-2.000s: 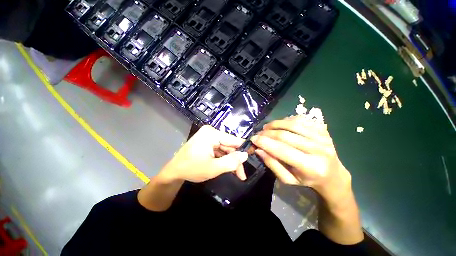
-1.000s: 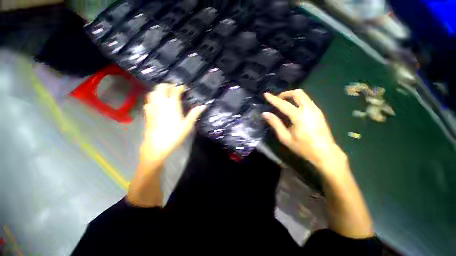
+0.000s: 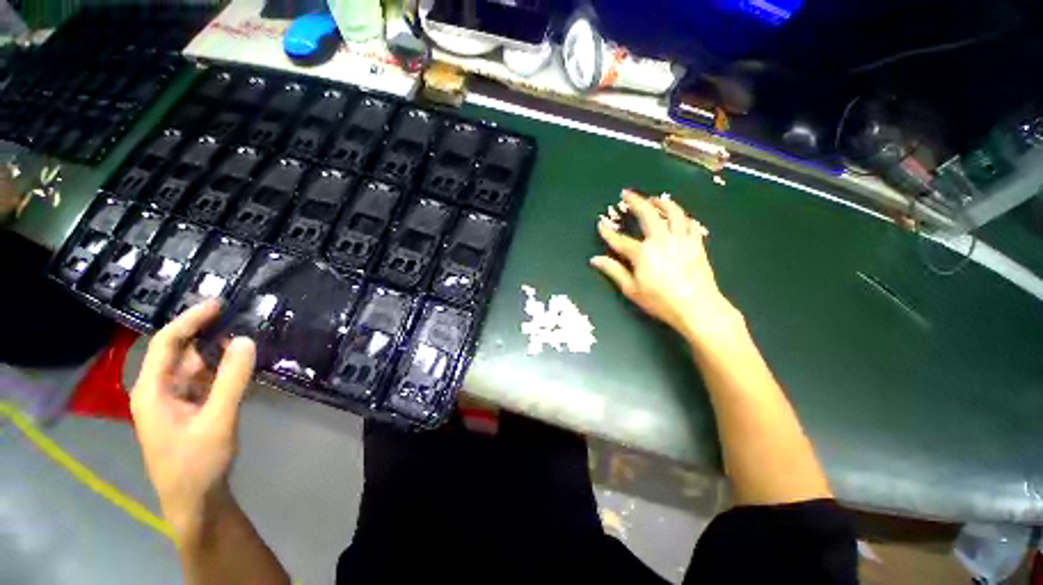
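Observation:
The black blister tray (image 3: 300, 394) overhangs the bench's front edge, with black plastic housings (image 3: 430, 350) in its pockets. One bare, shiny pocket area (image 3: 307, 314) shows in the front row. My left hand (image 3: 189, 400) is at the tray's front edge, fingers apart, beside a housing; I cannot tell whether it touches it. My right hand (image 3: 663, 265) is over the farther pile of small tan pieces (image 3: 614, 215), fingers spread and pointing down; its fingertips partly hide the pile. The nearer pile of whitish pieces (image 3: 557, 325) lies right of the tray.
The green bench (image 3: 789, 331) bears a thin rod (image 3: 892, 297) at the right. A shelf edge with a blue object (image 3: 310, 37), a white roll and a small fan (image 3: 904, 137) stands behind. Another tray (image 3: 86, 86) is at the far left, with a red stool (image 3: 103, 383) below.
The view has swung right and up. The housing held in both hands two seconds ago is no longer in them. My hands have parted, the right now over the tan pile, the left at the tray front.

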